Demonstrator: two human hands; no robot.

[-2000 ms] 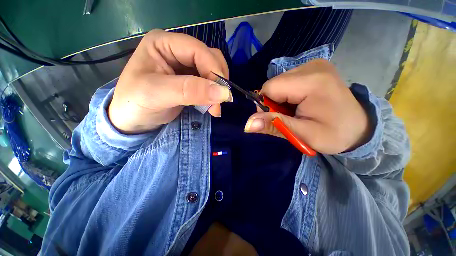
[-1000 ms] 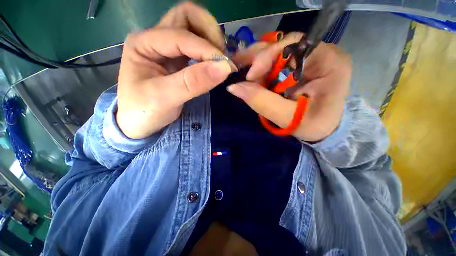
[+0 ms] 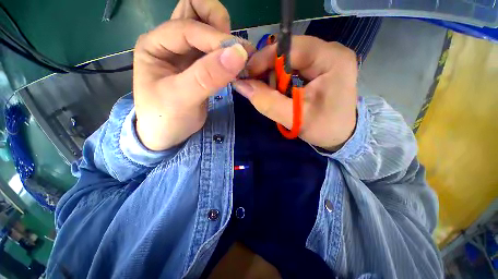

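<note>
My left hand (image 3: 180,76) pinches a short grey ribbon cable (image 3: 230,42) between thumb and forefinger; only its striped end shows. My right hand (image 3: 311,92) holds the scissors (image 3: 297,106) by their orange-red loops, hooked on the fingers, with the dark blades pointing up and away from the cable. My right thumb and forefinger tips are close together beside the left fingertips at the cable. Whether they also grip the strands is hidden.
A green bench mat (image 3: 153,13) lies beyond the hands. Black cables (image 3: 33,54) run across its left side. A clear plastic box (image 3: 415,10) stands at the top right over a blue tray (image 3: 469,30). A blue wire bundle (image 3: 21,147) is at far left.
The scissors have turned from pointing at the cable to pointing up and away. My right fingertips have moved left to the left fingertips, and my left hand has risen slightly.
</note>
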